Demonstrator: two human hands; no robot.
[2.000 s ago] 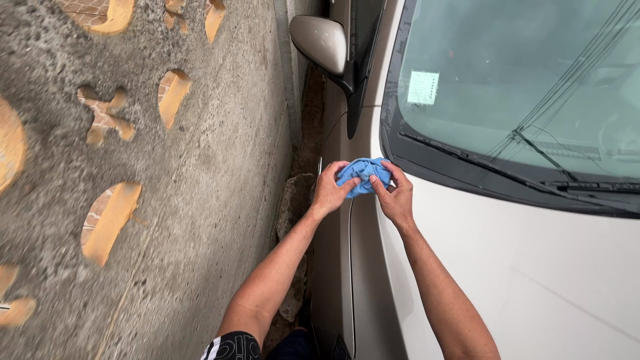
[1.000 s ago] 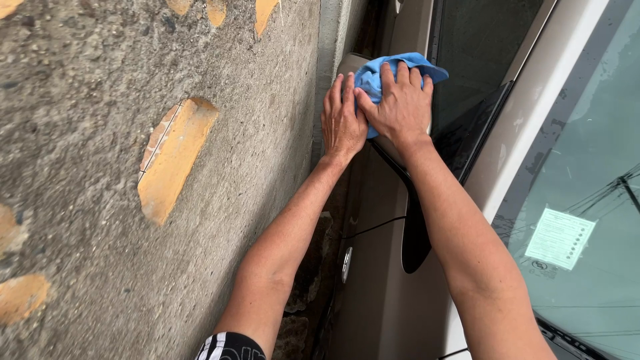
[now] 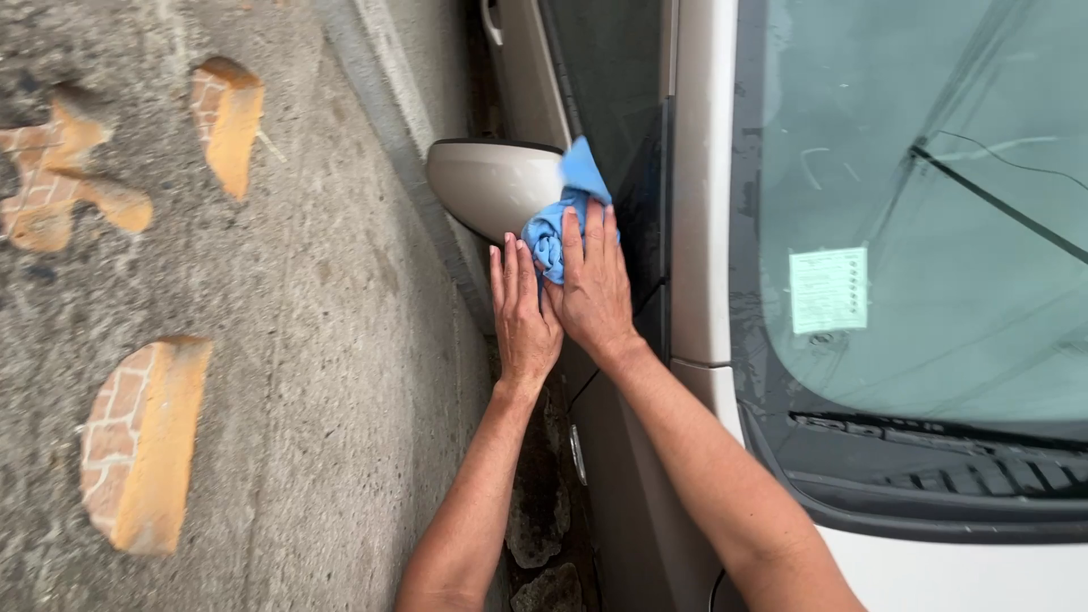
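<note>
A crumpled blue cloth (image 3: 548, 236) lies against the inner end of the car's side mirror housing (image 3: 493, 183), one corner of it sticking up. My right hand (image 3: 597, 293) presses on the cloth with its fingers over it, close to the side window. Just left of it, my left hand (image 3: 522, 319) has its fingers extended at the cloth's left edge, below the mirror housing; whether it grips any of the cloth is hidden. The thumbs of both hands are close together.
A rough concrete wall (image 3: 340, 357) with cut-out openings runs close along the left. Between wall and car is a narrow gap with stones (image 3: 540, 518). On the right are the windshield (image 3: 935, 195), bearing a paper sticker, and a wiper (image 3: 935, 432).
Two seconds ago both hands held the cloth over the fender near the windshield's corner; now they are at the side mirror. The cloth's raised corner stands higher than a second ago. The view has shifted.
</note>
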